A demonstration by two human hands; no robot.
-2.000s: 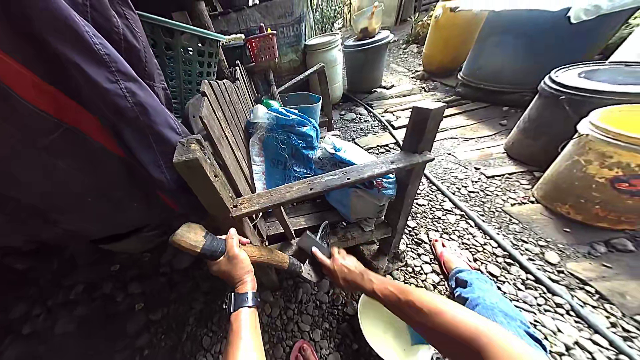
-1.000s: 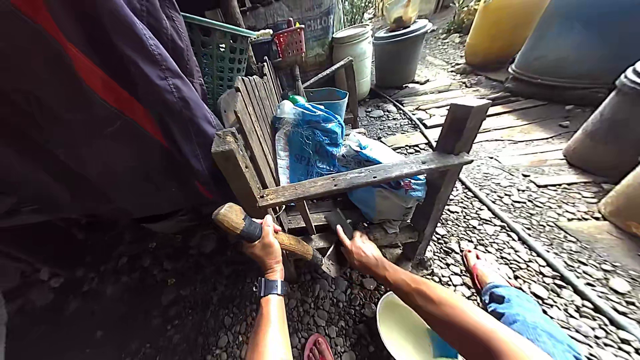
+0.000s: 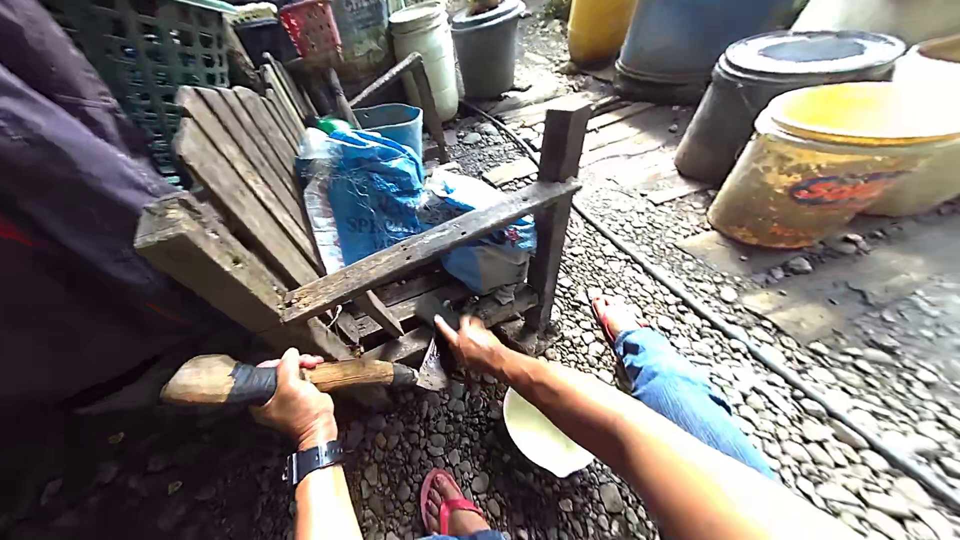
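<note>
My left hand [image 3: 297,397], with a dark watch on the wrist, is closed around a thick wooden handle [image 3: 349,373] with black wrapping. At the handle's right end is a metal blade [image 3: 433,367], its edge pointing up and right. My right hand [image 3: 471,341] holds a dark flat block [image 3: 435,309], perhaps a sharpening stone, against or close above the blade; whether they touch I cannot tell. Both hands are in front of a weathered wooden bench [image 3: 427,251], whose seat bears blue and white plastic sacks [image 3: 375,191].
A pale basin [image 3: 541,435] lies on the pebbles below my right forearm. Yellow [image 3: 795,180] and grey [image 3: 720,112] tubs stand at the right. A hose [image 3: 697,307] crosses the pebbles. Dark cloth [image 3: 67,225] hangs at the left, beside a green plastic crate [image 3: 161,67].
My right hand and the dark block have shifted a little along the blade. My left hand keeps its hold on the handle. The view has moved.
</note>
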